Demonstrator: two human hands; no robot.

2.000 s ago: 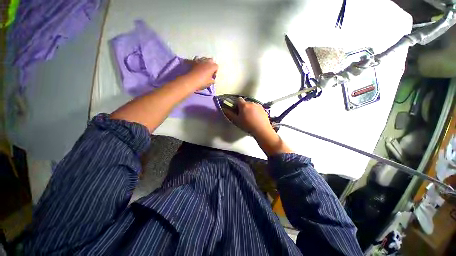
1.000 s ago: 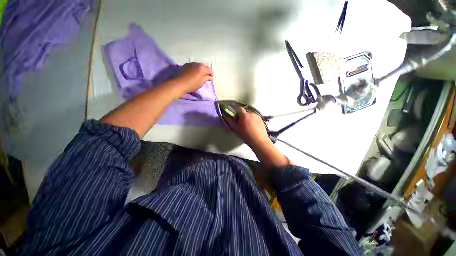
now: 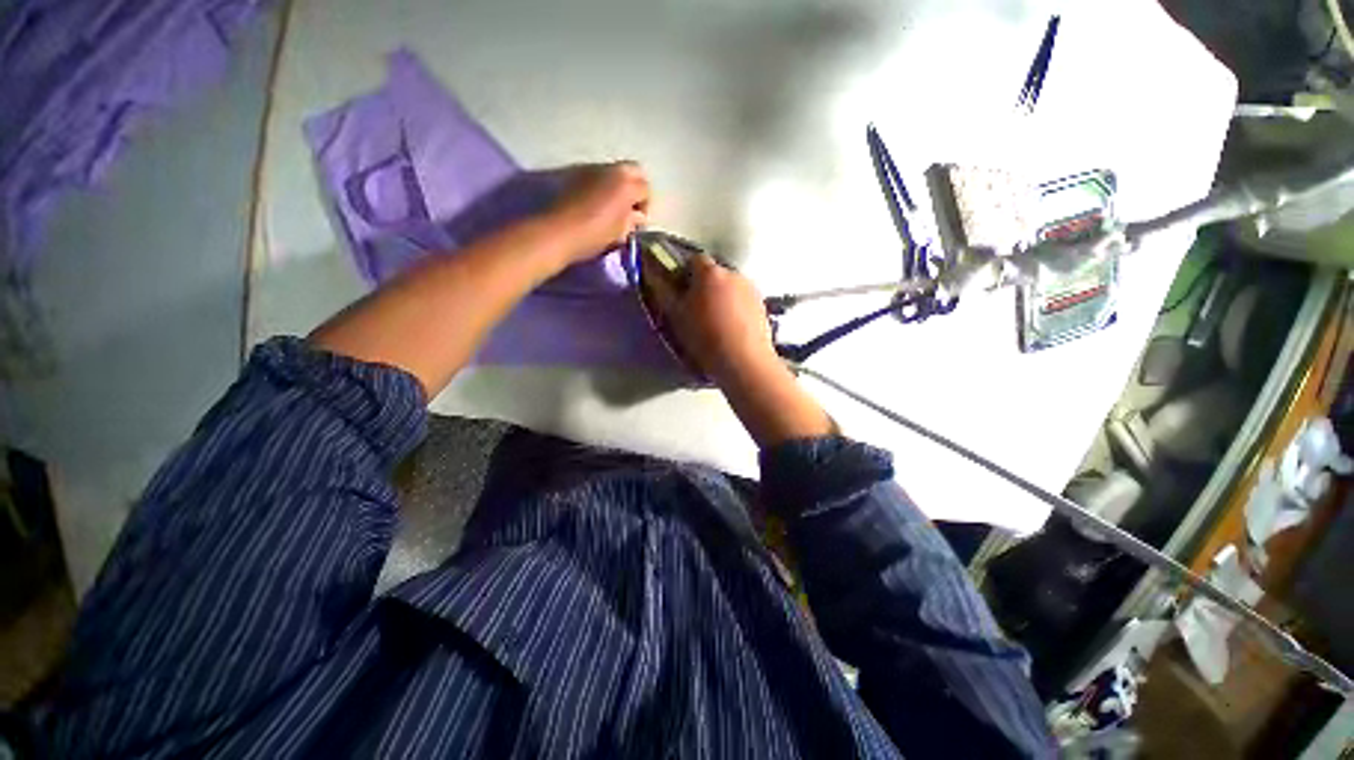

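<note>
A lilac garment piece (image 3: pixel 446 164) lies on the white table in front of me, with a narrow lilac strip (image 3: pixel 389 190) curled on its left part. My left hand (image 3: pixel 606 208) pinches the piece near its upper right edge; the fingertips are partly hidden. My right hand (image 3: pixel 719 318) is closed around the steam iron (image 3: pixel 658 275). The iron's pointed tip is at the piece's right edge, close beside my left fingertips. The iron's body lies over the right end of the cloth.
Shears (image 3: pixel 900 193), a rough block (image 3: pixel 974 208) and a clear flat case (image 3: pixel 1072 267) lie at the right. Dark snips (image 3: pixel 1041 63) lie above them. The wrapped hose (image 3: pixel 1240 205) and a thin cord (image 3: pixel 1039 490) run off right. A lilac heap (image 3: pixel 104 89) lies at upper left.
The iron in my right hand has moved up and slightly left, closer to my left hand. My left hand still holds the cloth and is slightly higher.
</note>
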